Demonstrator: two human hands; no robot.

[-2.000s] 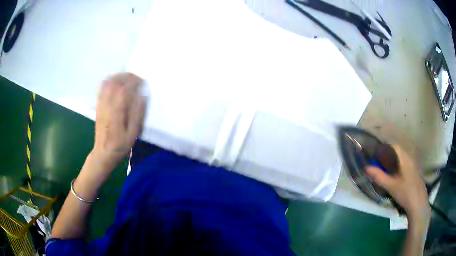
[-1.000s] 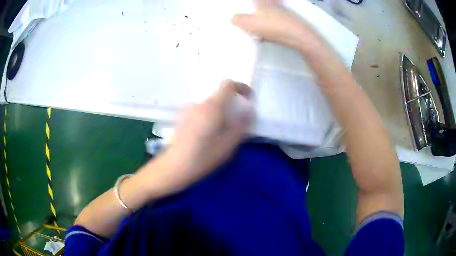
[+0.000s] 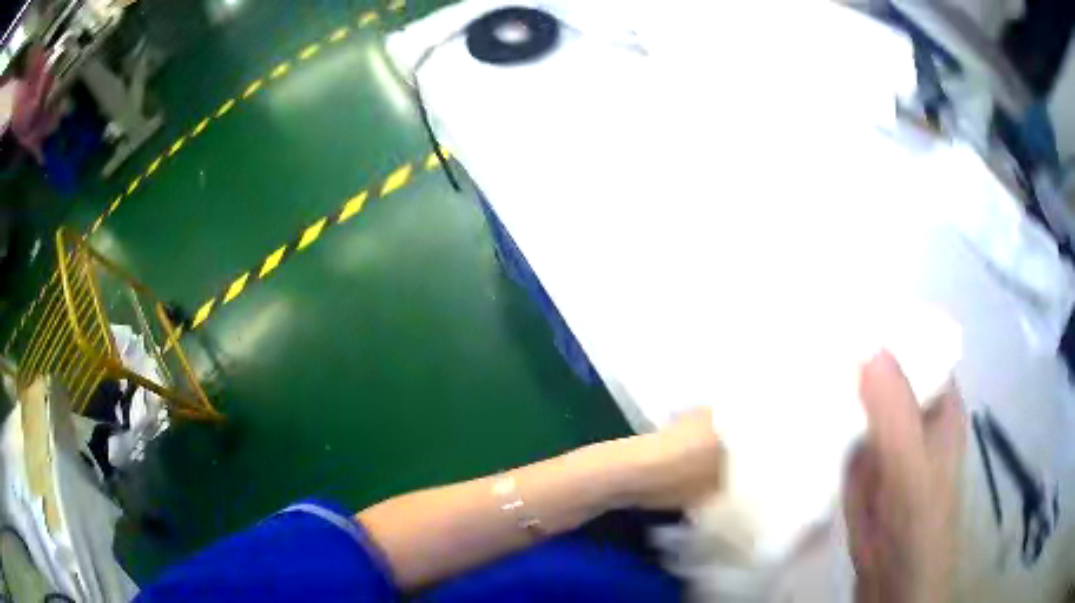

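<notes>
A white garment piece (image 3: 784, 489) is bunched between my hands at the table's near edge, lower right of centre. It is overexposed, so its outline and seams cannot be made out. My left hand (image 3: 693, 459) is closed at its left side, fingertips blurred and lost in the white. My right hand (image 3: 902, 454) is upright at its right side, with cloth between thumb and fingers. The iron is not in view.
Black shears (image 3: 1031, 501) and a thin dark stick (image 3: 988, 465) lie right of my right hand. A black disc (image 3: 513, 35) lies at the table's far left corner. More white cloth (image 3: 1002, 224) lies at the right. A yellow wire cart (image 3: 142, 342) stands on the green floor.
The view has swung left, bringing the cart and floor tape further in. The iron and metal rest have left the picture. The cloth is now bunched between both hands, which are nearer the lower right.
</notes>
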